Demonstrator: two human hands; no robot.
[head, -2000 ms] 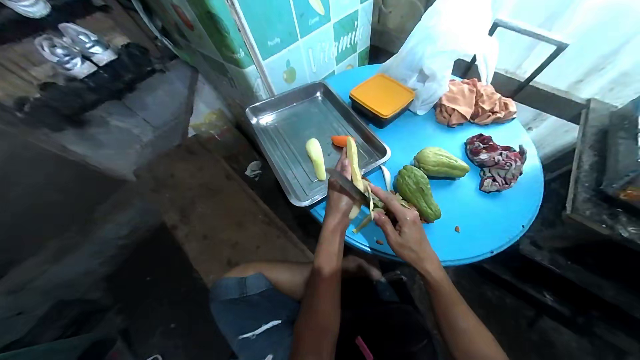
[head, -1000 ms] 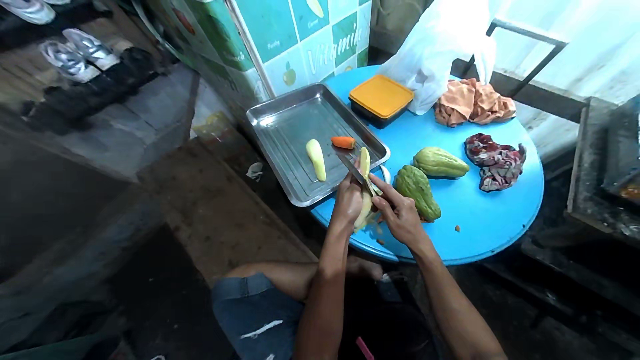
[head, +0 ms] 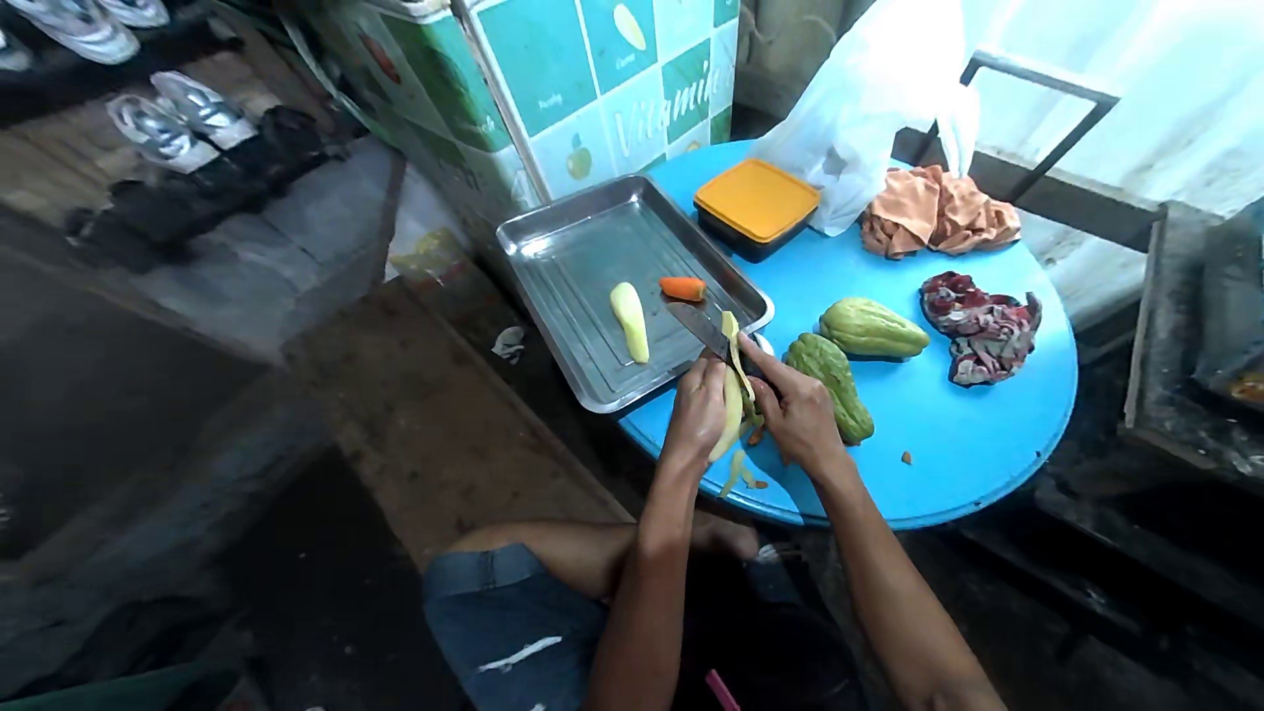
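My left hand [head: 697, 407] is closed around a pale, partly peeled vegetable [head: 731, 415] above the near edge of a round blue table [head: 948, 474]. In my right hand [head: 800, 407] is a knife [head: 699, 328], its blade against the vegetable and pointing up-left over a metal tray [head: 523, 296]. A strip of peel [head: 739, 370] hangs by the blade. Inside the tray lie a pale peeled vegetable [head: 630, 321] and an orange carrot piece [head: 683, 288]. Right of my hands are a green chayote [head: 831, 385] and a lighter one [head: 873, 328]. Peel scraps [head: 736, 474] lie below my hands.
A black container with an orange lid [head: 758, 199] stands behind the tray, beside a white plastic bag [head: 854, 118]. An orange cloth [head: 938, 212] and a dark red patterned cloth [head: 982, 326] lie at the right. A wooden board [head: 444, 415] is left of the table.
My hands and the knife have shifted slightly around the vegetable. The carrot piece, partly hidden two seconds ago, shows more fully in the tray.
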